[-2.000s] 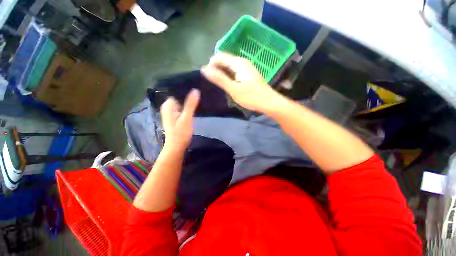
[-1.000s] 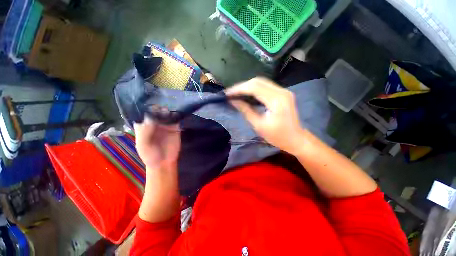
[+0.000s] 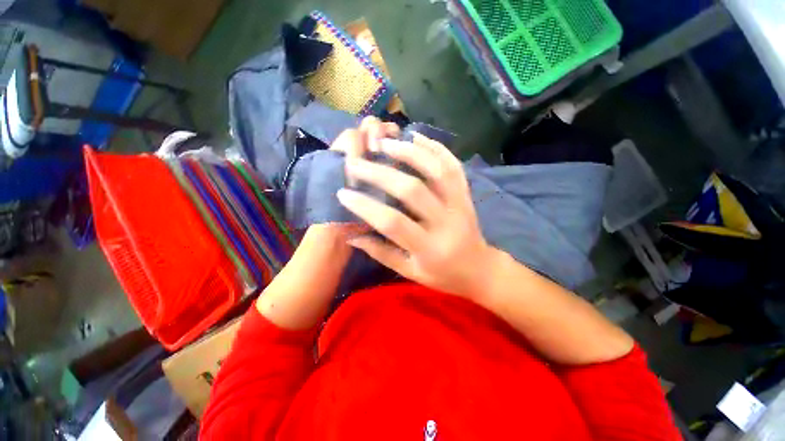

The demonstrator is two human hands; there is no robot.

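A grey-blue garment piece (image 3: 538, 211) lies over my lap, with part of it gathered up at my hands. My left hand (image 3: 366, 138) is closed on the grey-blue cloth, mostly behind my right hand and the cloth. My right hand (image 3: 417, 202) lies over the cloth in front of it, fingers bent and slightly spread, pressing on the bunched piece. Whether a small tool is inside the hands is hidden. Dark cloth shows in small patches beside the grey-blue cloth.
A tilted red plastic basket (image 3: 163, 250) with nested multicoloured rims stands at left. A green plastic basket (image 3: 547, 43) tops a stack above. A woven yellow mat (image 3: 349, 73) lies beyond my lap. A cardboard box (image 3: 202, 357) is lower left. A white table edge (image 3: 762, 34) is upper right.
The dark strip stretched between my hands is no longer visible. My hands have come together on grey-blue cloth. The view has shifted, so the green basket sits further right.
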